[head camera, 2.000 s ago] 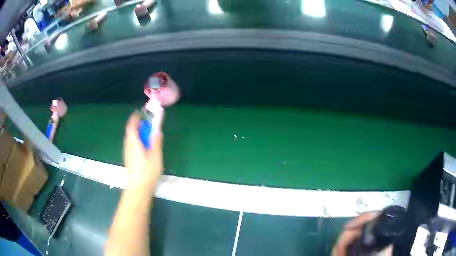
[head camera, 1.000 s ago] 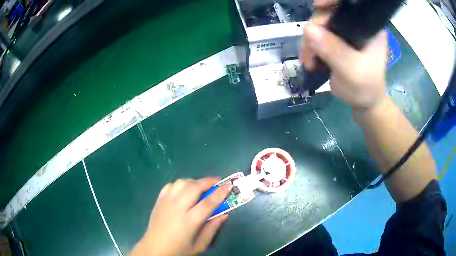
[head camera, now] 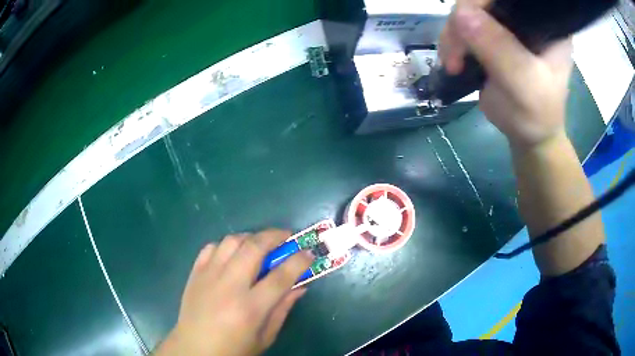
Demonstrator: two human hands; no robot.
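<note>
A pink handheld fan lies on the bench, its round fan head [head camera: 381,217] to the right and its open handle housing [head camera: 339,261] to the left. The handle shows a blue battery [head camera: 280,258] and a green circuit board [head camera: 308,240]. My left hand [head camera: 240,285] holds the handle, fingers over the battery. My right hand [head camera: 512,76] grips the black electric screwdriver [head camera: 550,21], whose tip end is at the front of the white-grey screw feeder [head camera: 393,80]. The exact tip is hard to make out.
A small green board [head camera: 318,62] lies on the white edge strip [head camera: 202,87], left of the feeder. The green conveyor belt [head camera: 90,69] runs beyond the strip. A black cable [head camera: 571,221] hangs by my right forearm. Blue floor shows at the lower right.
Since two seconds ago, the view has swung right and the fan has come from over the belt onto the bench. Over the last second, the hands hold similar positions; the view shifts slightly.
</note>
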